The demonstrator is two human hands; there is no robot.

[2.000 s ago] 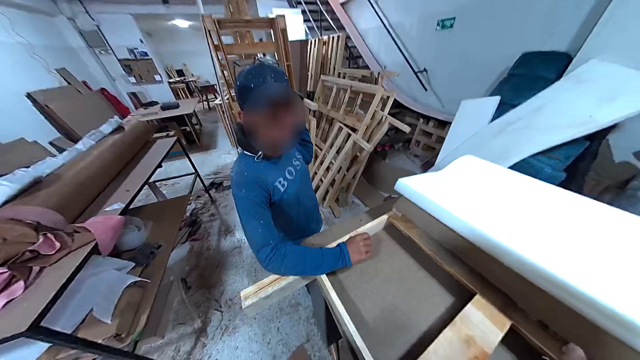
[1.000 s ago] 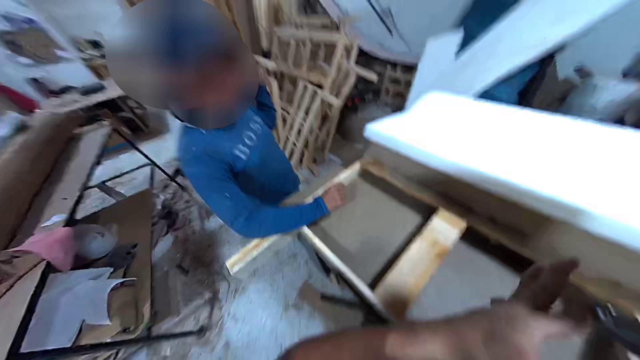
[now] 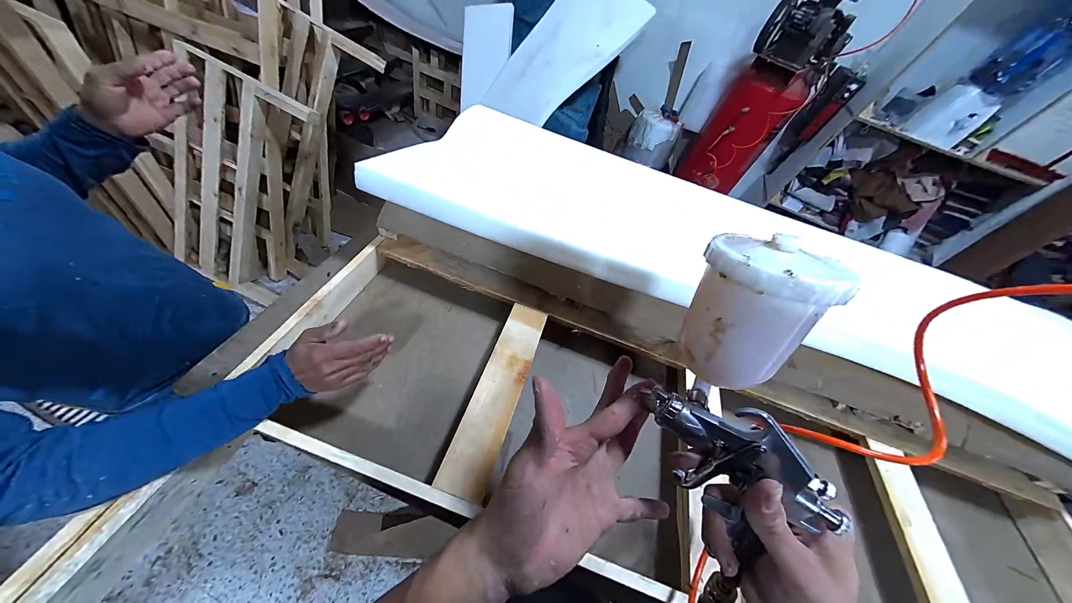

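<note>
My right hand grips a metal spray gun with a white plastic cup on top and an orange air hose attached. Palm up, my left hand has its fingers spread; a fingertip is at the gun's nozzle, and whether it touches cannot be told. Below both hands lies a wooden frame with cross slats and a brown panel between them. A white foam sheet rests along the frame's far side.
At the left a person in a blue top holds both hands out, one over the frame. Wooden frames lean behind. A red air compressor and a cluttered shelf stand at the back right. A cardboard scrap lies on the floor.
The view has swung right and down. The spray gun in my right hand and my open left hand now show clearly. The co-worker's hand has lifted off the frame's edge.
</note>
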